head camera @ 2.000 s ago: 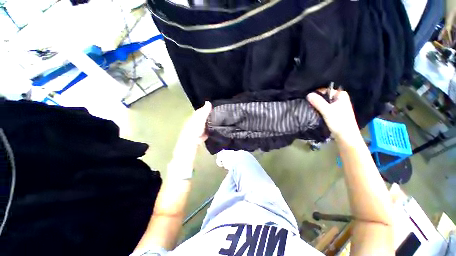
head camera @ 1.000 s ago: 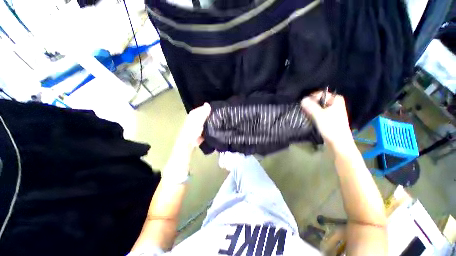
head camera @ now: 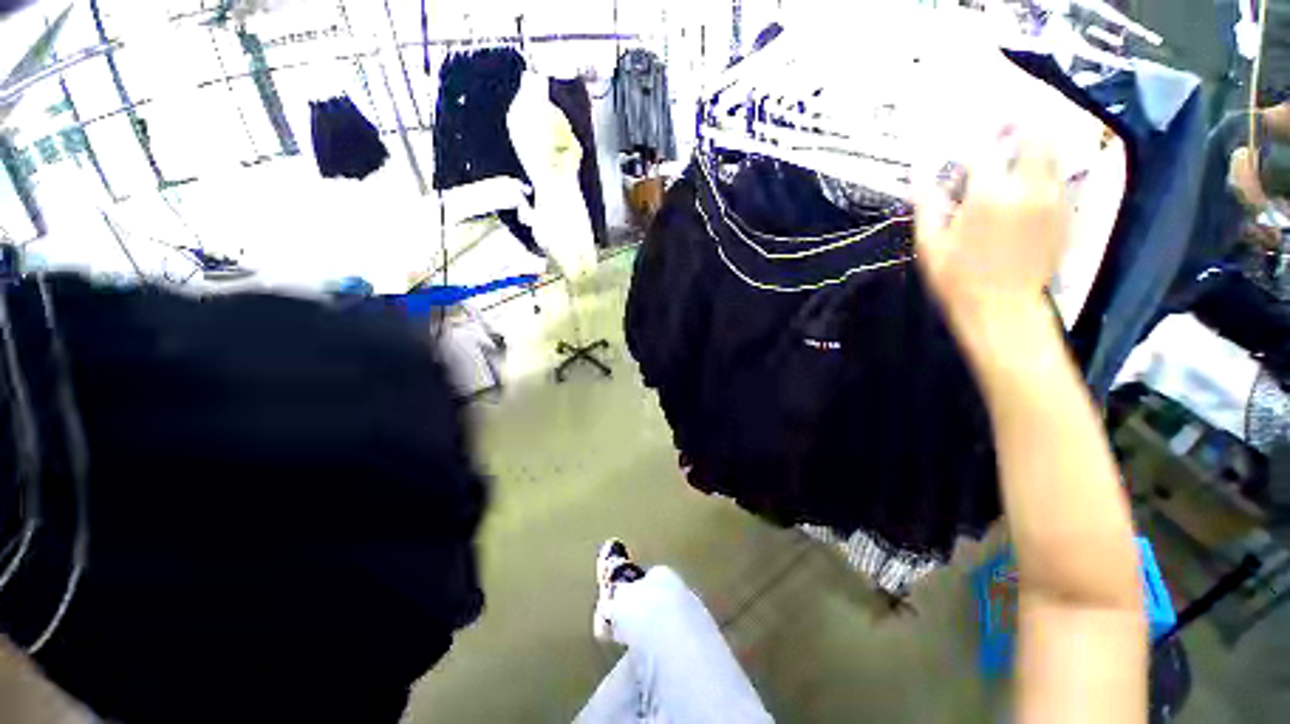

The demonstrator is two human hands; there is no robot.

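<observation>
A row of black skirts (head camera: 835, 396) hangs on white clip hangers (head camera: 806, 142) at centre right. Pale piping lines run below the waistband, with a small pale mark on the front. Striped lining (head camera: 880, 560) shows at the hem. My right hand (head camera: 997, 226) is raised at the right part of the hangers, blurred and washed out by glare; whether it grips one cannot be told. My left hand is not visible; a skin-toned patch shows at the lower left edge. Another black garment heap (head camera: 241, 495) with pale lines fills the left, its edge blurred.
Behind are dark garments on a far rail (head camera: 481, 120), a pale garment on a wheeled stand (head camera: 559, 177) and white worktables. A blue-grey garment (head camera: 1153, 212) hangs at right. A blue stool (head camera: 999, 615) stands below. Part of a person's arm (head camera: 1248, 177) shows at the right edge.
The view has lifted, showing hangers and the far room. Both hands have left the skirt hem. My right hand has moved up to the hangers; my left hand has gone from sight.
</observation>
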